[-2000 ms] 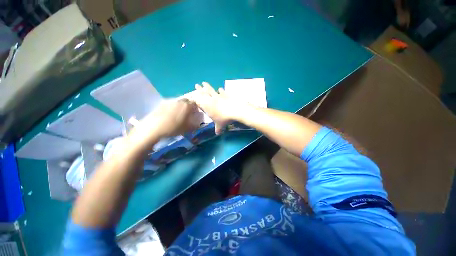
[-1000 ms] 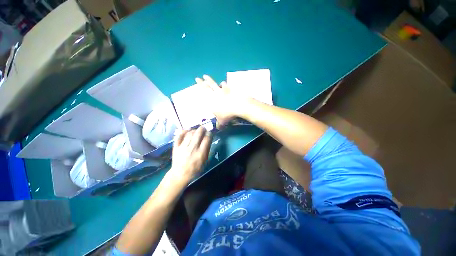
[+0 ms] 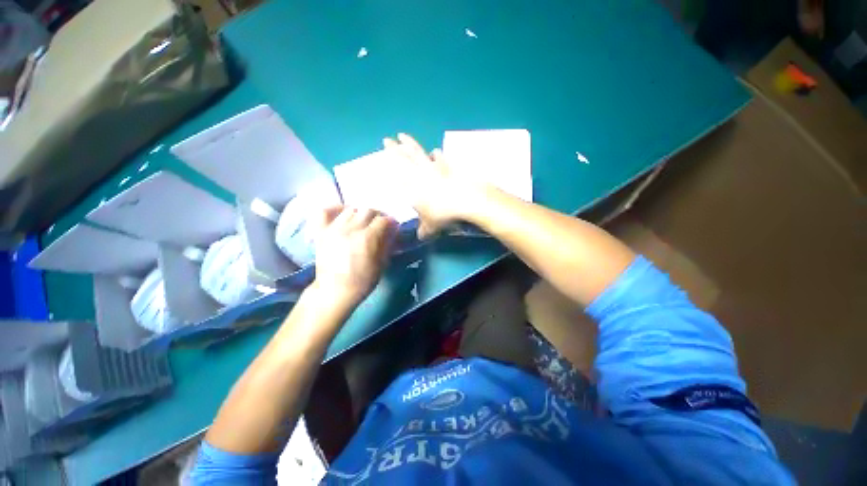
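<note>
A row of small retail boxes stands along the near edge of the green table. Three have lids raised, such as this open lid [image 3: 249, 152], and each holds a round white wrapped item [image 3: 226, 271]. Two boxes to the right show shut white lids, one at the far right [image 3: 490, 157]. My right hand [image 3: 435, 190] lies with fingers spread over the inner side of the shut lids. My left hand [image 3: 354, 249] is at the front edge of the nearer shut lid [image 3: 366, 185], fingers bent; its fingertips are partly hidden, so its hold is unclear.
A brown wrapped bundle [image 3: 114, 95] lies at the back left. More open boxes [image 3: 71, 380] stand at the lower left, near a blue panel [image 3: 21, 280]. A large brown carton [image 3: 751, 256] is right of the green table [image 3: 561, 71]. White scraps lie on the table.
My left hand left the lid area, went to the box front and moved slightly up along it. The nearer lid shows shut. More open boxes came into view at lower left.
</note>
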